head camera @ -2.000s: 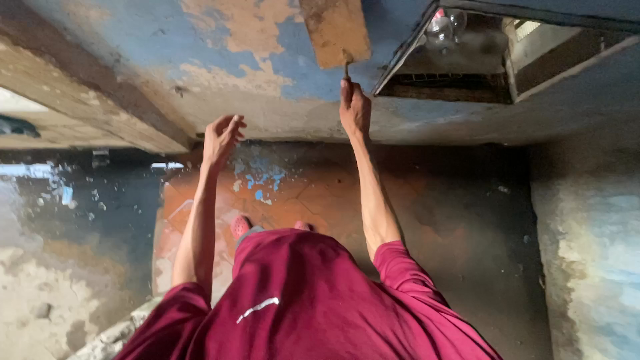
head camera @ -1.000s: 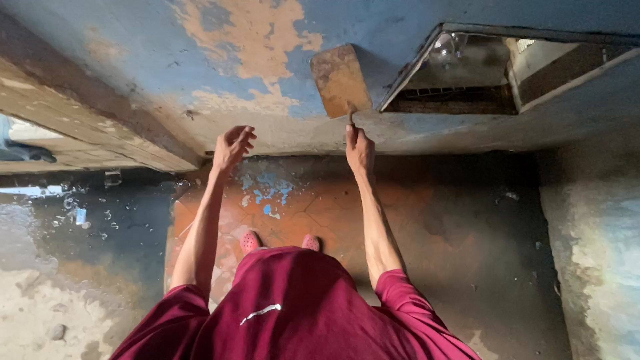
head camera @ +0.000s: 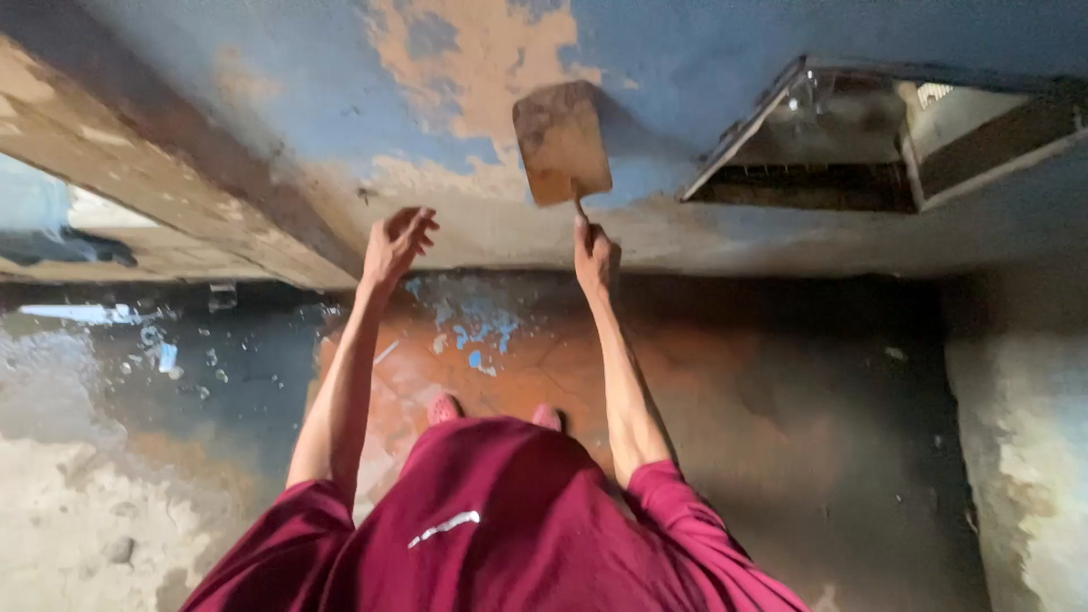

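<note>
My right hand (head camera: 597, 255) grips the handle of a flat, rusty metal scraper or trowel (head camera: 563, 144); its broad blade lies over the wall, and whether it touches cannot be told. Blue paint (head camera: 654, 102) covers the wall around the blade, with a bare tan patch (head camera: 480, 76) beside and behind it where paint is gone. My left hand (head camera: 401, 245) is raised near the lower wall, its fingers apart and bent, holding nothing. Blue paint flakes (head camera: 480, 340) lie on the reddish floor below, between my forearms.
A framed opening (head camera: 816, 161) is set in the wall at the right. A rough beam or post (head camera: 170, 161) crosses the upper left. Small debris (head camera: 167, 357) litters the dark floor at left. My feet in pink footwear (head camera: 444, 409) stand near the wall. Another wall (head camera: 1028, 442) rises at far right.
The scraper in my right hand has moved left over the wall, from beside the framed opening to the tan patch. My left hand remains raised and empty.
</note>
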